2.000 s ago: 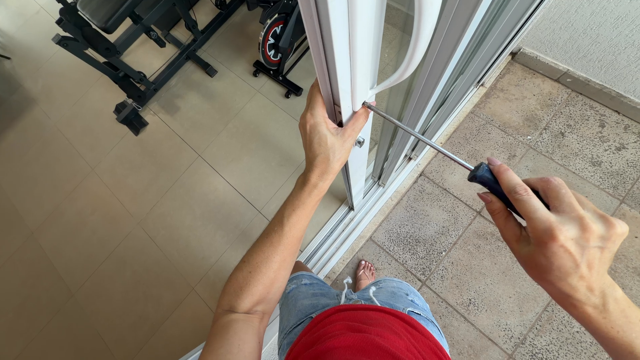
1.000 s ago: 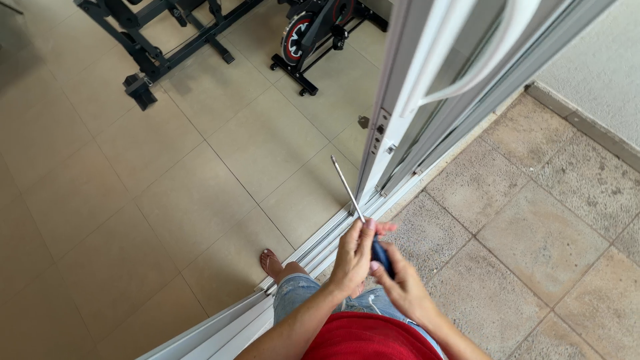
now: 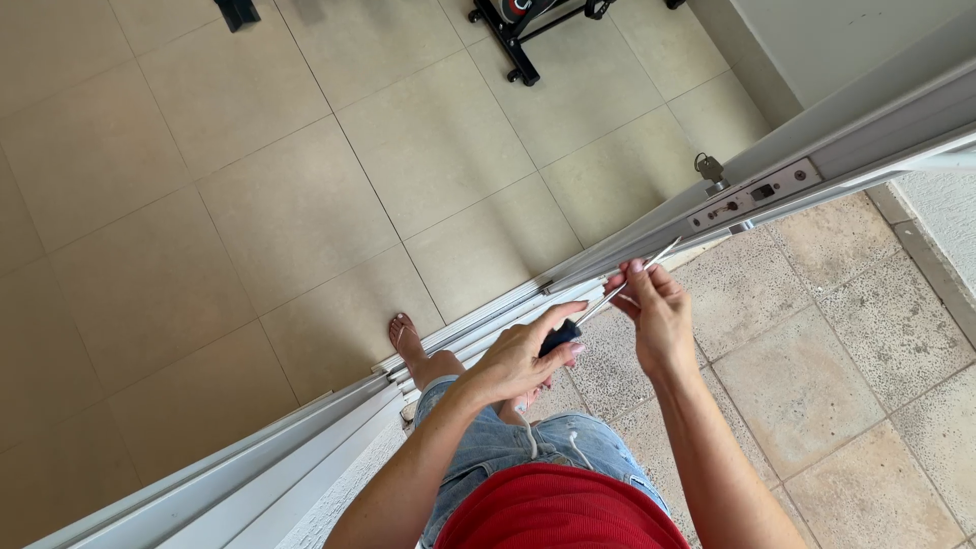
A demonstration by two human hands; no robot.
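Observation:
My left hand (image 3: 522,358) grips the dark blue handle of a screwdriver (image 3: 597,303). Near the tip, the fingers of my right hand (image 3: 654,309) pinch its metal shaft. The tip points up and right, close to the edge of a white sliding door (image 3: 854,149). Set in that edge is a metal lock faceplate (image 3: 755,196) with screws and a latch opening. A key (image 3: 709,168) sits in the cylinder on the indoor side, and a bit of the cylinder shows on the outdoor side.
White door tracks (image 3: 488,316) run diagonally beneath me. Smooth beige floor tiles (image 3: 297,206) lie indoors, with an exercise bike (image 3: 518,46) on them. Rough paving tiles (image 3: 808,389) lie outside beside a textured white wall (image 3: 945,210). One sandalled foot (image 3: 404,333) stands indoors.
The screwdriver has left the door edge, where my right hand held its handle two seconds ago. Its handle is now in my left hand and its shaft in my right. The view has turned.

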